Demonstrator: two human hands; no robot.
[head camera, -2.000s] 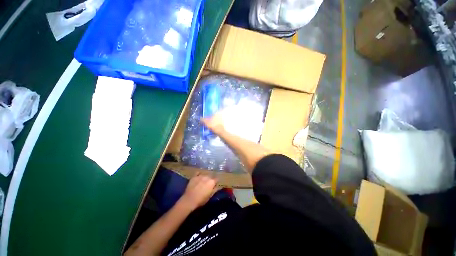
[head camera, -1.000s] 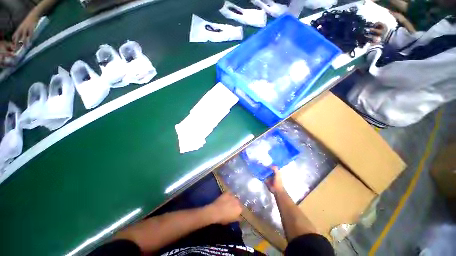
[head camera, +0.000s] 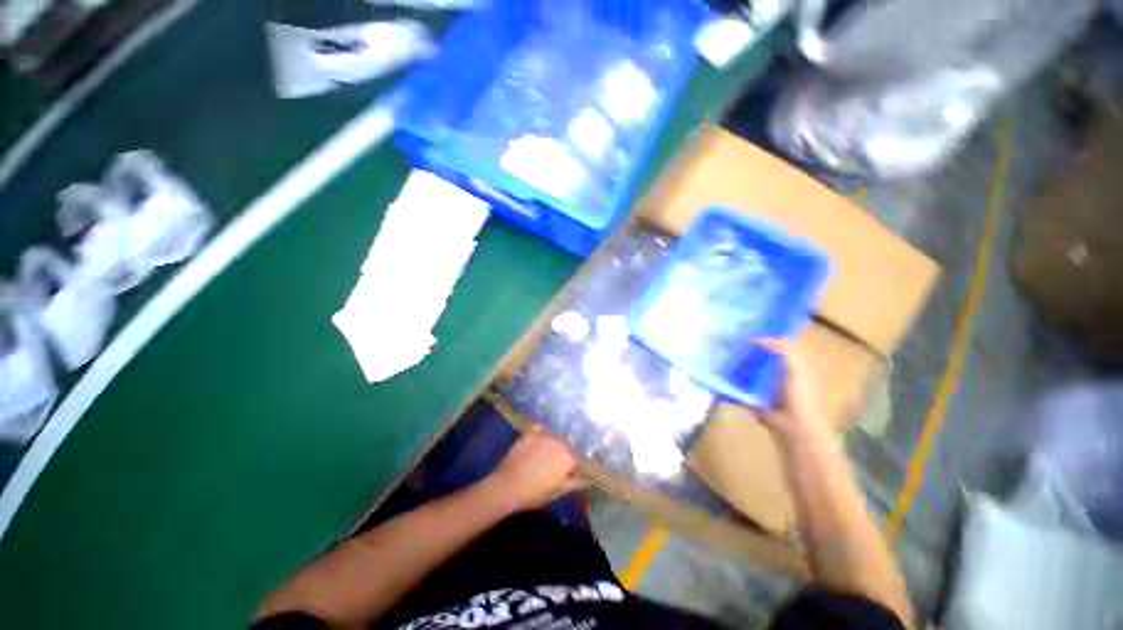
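Observation:
My right hand (head camera: 784, 384) grips the near edge of a smaller blue bin (head camera: 739, 295), lifted over the open carton, with glossy clear contents in it. My left hand (head camera: 538, 468) is closed on the near edge of the carton (head camera: 807, 222). Shiny clear bulk parts (head camera: 585, 382) fill the carton; what each piece is cannot be told. A large blue bin (head camera: 542, 207) with glossy clear contents stands on the green bench, its far end cut off by the frame. The view is blurred.
White papers (head camera: 413, 277) lie fanned on the green bench (head camera: 283, 418) beside the large bin. White pouches (head camera: 136, 228) stand beyond the pale guide rail (head camera: 246, 222). Another white pouch (head camera: 345, 55) lies near the large bin. A person's pale sleeve (head camera: 887, 111) is at the upper right.
The smaller blue bin has risen out of the clear parts and moved right with my right hand. My left hand stays at the carton's edge. The view has swung.

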